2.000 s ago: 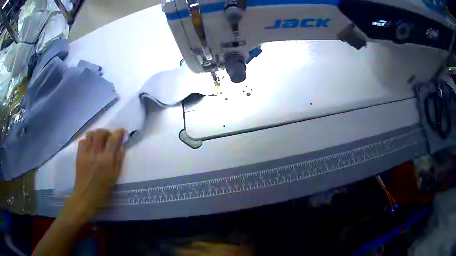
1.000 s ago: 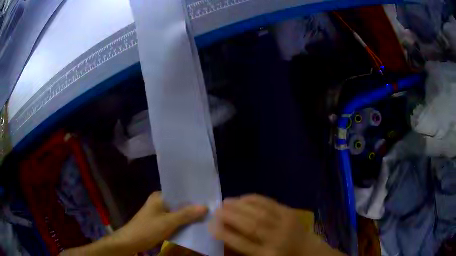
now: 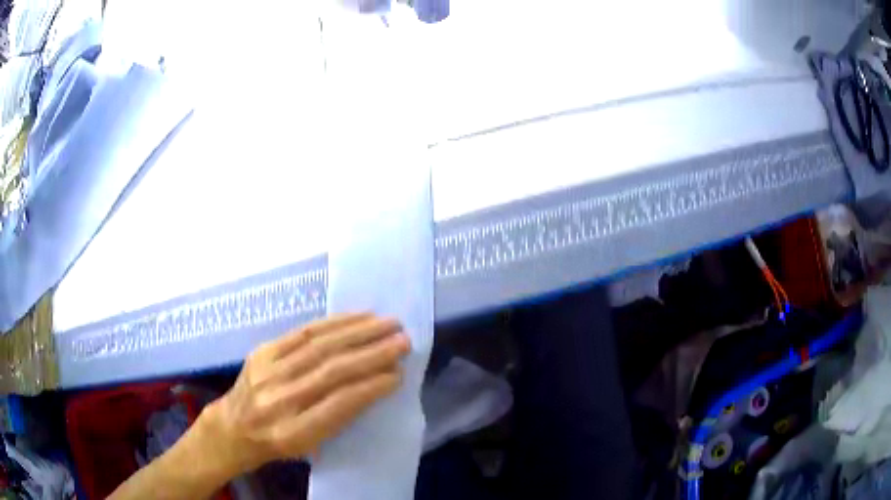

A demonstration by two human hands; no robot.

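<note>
A light blue-grey band piece (image 3: 379, 234) lies over the table's front edge, from the overexposed white area near the machine down past the bottom of the picture. My left hand (image 3: 327, 386) lies flat on the band just below the ruler tape (image 3: 547, 229), fingers together and pointing right; whether it grips the cloth is hidden. My right hand is not in view. Only small, washed-out parts of the machine head (image 3: 430, 8) show at the top edge.
A stack of blue-grey cut pieces (image 3: 93, 166) lies at the left. Black-handled scissors (image 3: 862, 117) lie on cloth at the right edge. Below the table are a red basket (image 3: 93, 439), blue tubing (image 3: 733, 391), thread spools (image 3: 719, 450) and loose cloth.
The view has tilted back up to the table. The band, earlier between both hands below the table, now lies across its edge. My right hand has left the picture.
</note>
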